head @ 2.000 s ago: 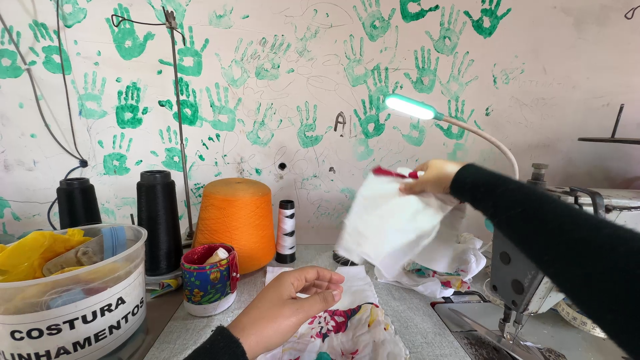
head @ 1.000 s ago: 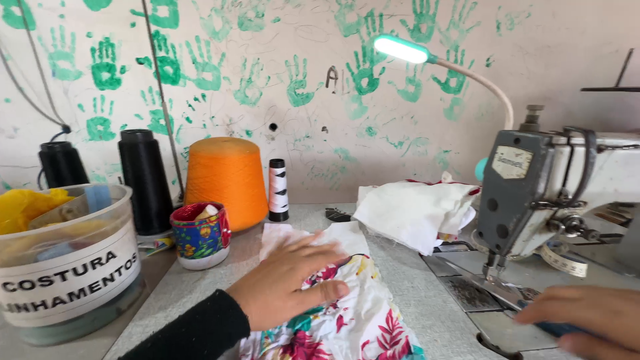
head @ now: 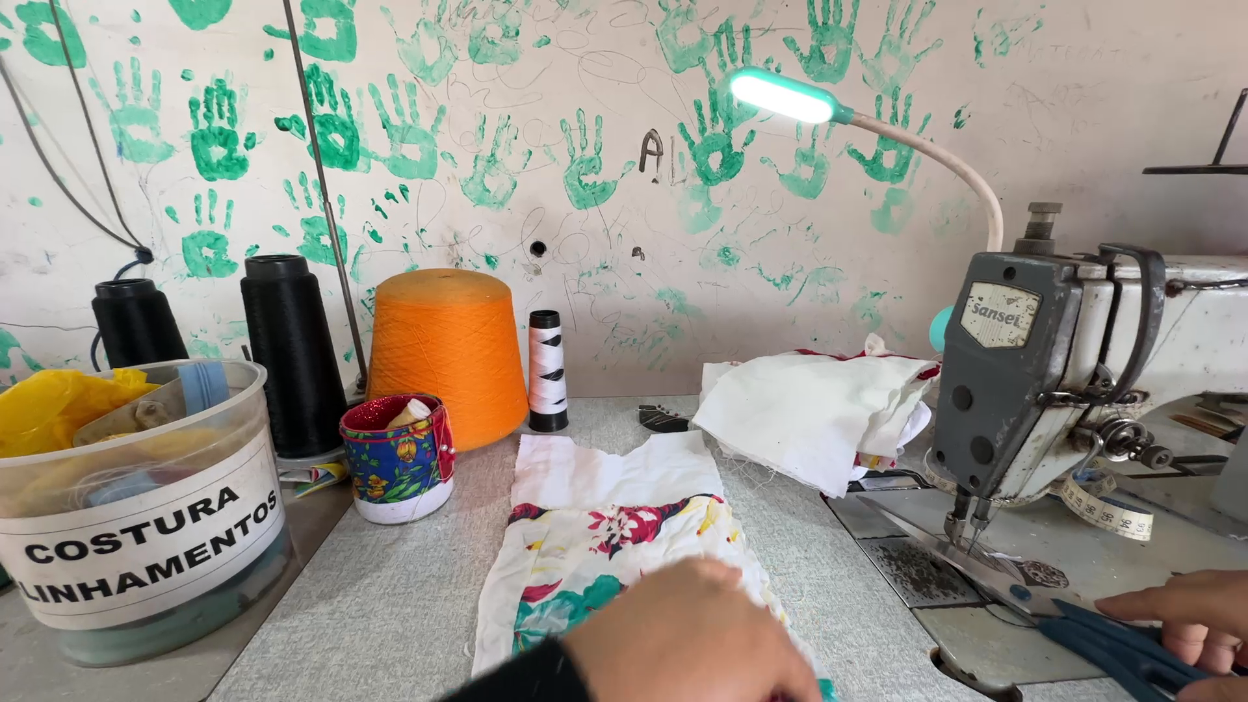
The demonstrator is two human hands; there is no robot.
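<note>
Flat on the grey table lies a floral fabric piece with a white top band (head: pixel 614 475). My left hand (head: pixel 687 639) is over its lower part, its fingers hidden below the back of the hand. At the lower right, my right hand (head: pixel 1194 619) is at the blue handles of a pair of scissors (head: pixel 1014 590); how firmly it holds them cannot be told. The scissor blades lie across the bed of the sewing machine (head: pixel 1014 361), by its needle. A pile of white cloth pieces (head: pixel 819 414) rests on the table left of the machine.
A labelled plastic tub (head: pixel 146 546), black thread cones (head: pixel 292 361), an orange thread cone (head: pixel 444 356), a floral fabric-covered cup (head: pixel 398 468) and a white thread spool (head: pixel 547 370) stand at the left and back. A lit lamp (head: pixel 790 96) hangs above; a tape measure (head: pixel 1102 512) lies by the machine.
The white cloth that my right hand held up two seconds ago now lies on the pile. My right hand has moved down to the scissors; my left hand has moved lower over the floral fabric.
</note>
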